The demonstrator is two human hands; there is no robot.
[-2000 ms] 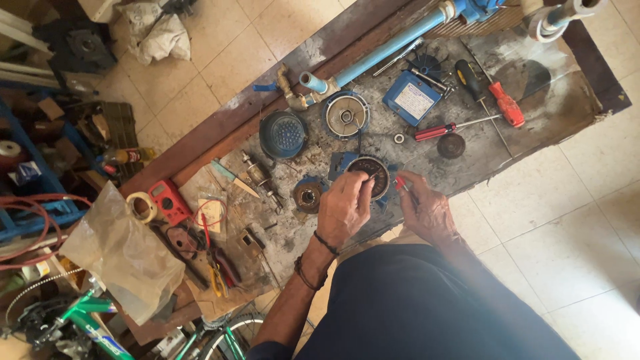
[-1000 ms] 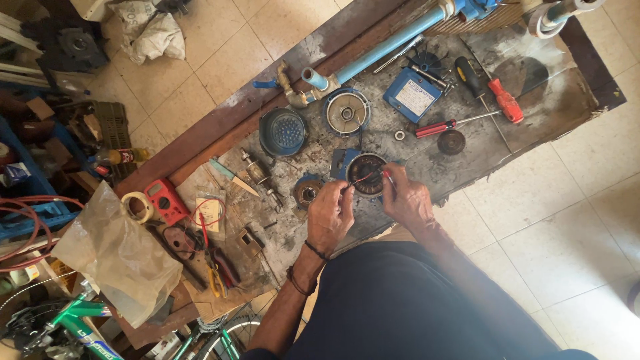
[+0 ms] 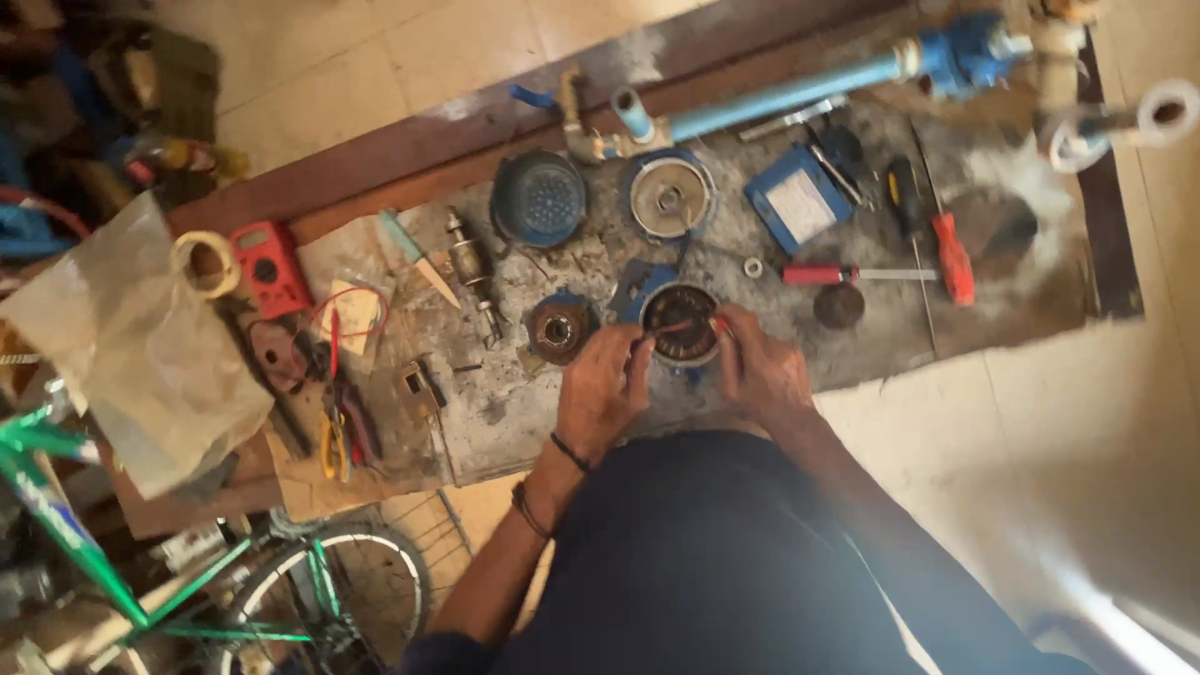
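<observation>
The blue motor housing with its wound stator [image 3: 681,323] lies on the bench between my two hands. A thin reddish wire [image 3: 673,327] spans the stator's opening. My left hand [image 3: 605,370] pinches the wire's left end at the housing's rim. My right hand [image 3: 764,361] holds a small red object [image 3: 720,324] at the right rim, too small to name. Left of the housing sit a motor end cover with a bearing [image 3: 556,330] and a rotor with its shaft [image 3: 472,267]. Behind are a blue round cover [image 3: 539,199] and a round part with a pale face [image 3: 669,195].
A blue pipe assembly [image 3: 787,94] runs along the back. Screwdrivers [image 3: 954,258] and a blue box cover [image 3: 797,197] lie right. A red multimeter [image 3: 269,270], tape roll [image 3: 205,265], pliers [image 3: 349,431] and knife [image 3: 420,258] lie left. A green bicycle [image 3: 141,591] stands at lower left.
Two seconds ago my left hand was over the stator; it is now at the left rim, with the wire visible between both hands. The view has moved somewhat.
</observation>
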